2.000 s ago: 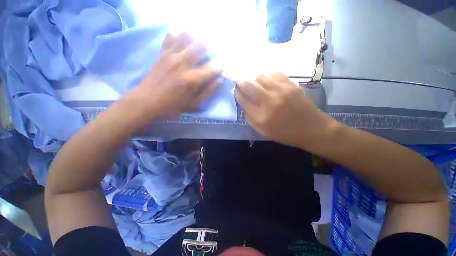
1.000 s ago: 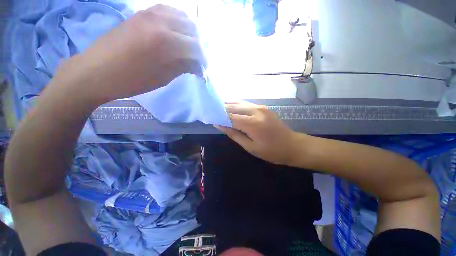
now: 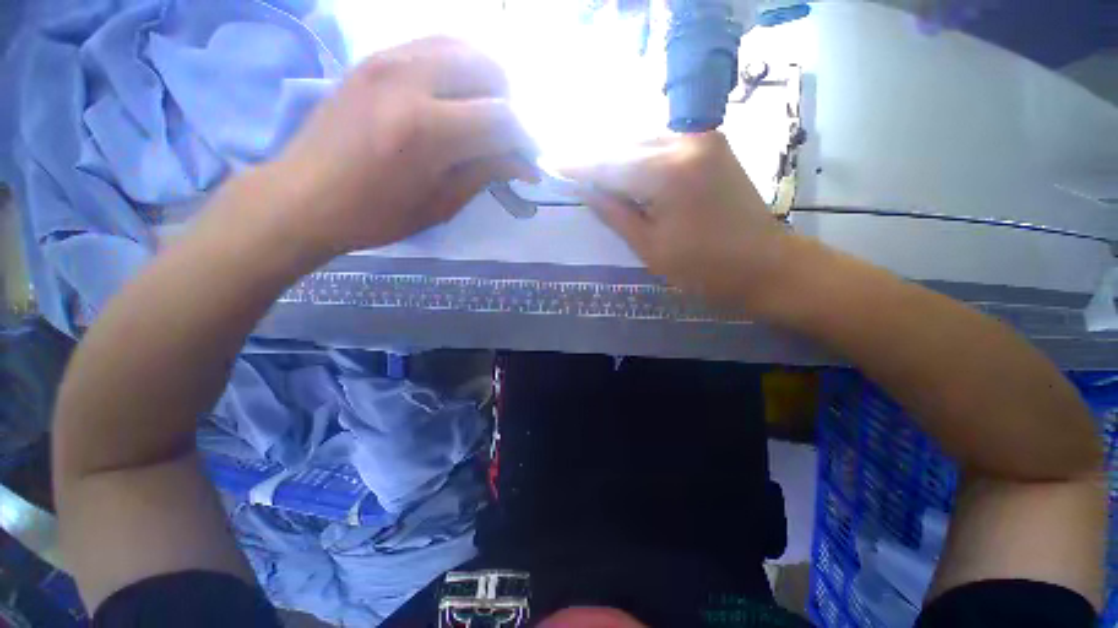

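My left hand (image 3: pixel 411 141) is at the edge of the white glare, its fingers bent together near the sewing area. My right hand (image 3: pixel 680 202) is just right of it, thumb and fingertips pinched close to the left fingertips. What lies between the fingertips is washed out by glare. A small dark curved edge (image 3: pixel 515 200) shows below my left fingertips; I cannot tell what it is. Light blue cloth (image 3: pixel 227 86) lies heaped on the machine table left of my left hand. The needle area is hidden by glare.
A dark blue-grey cylindrical part (image 3: pixel 701 74) stands behind my right hand. The ruler scale (image 3: pixel 490 294) runs along the table's front edge. Below left is a pile of light blue cloth (image 3: pixel 411 442) with a blue strip across it. A blue slatted crate (image 3: pixel 846 491) stands below right.
The blue cloth corner that lay over the ruler is gone from there. My right hand has moved up and right from the table edge. My left hand has moved slightly down, and the hands are closer together.
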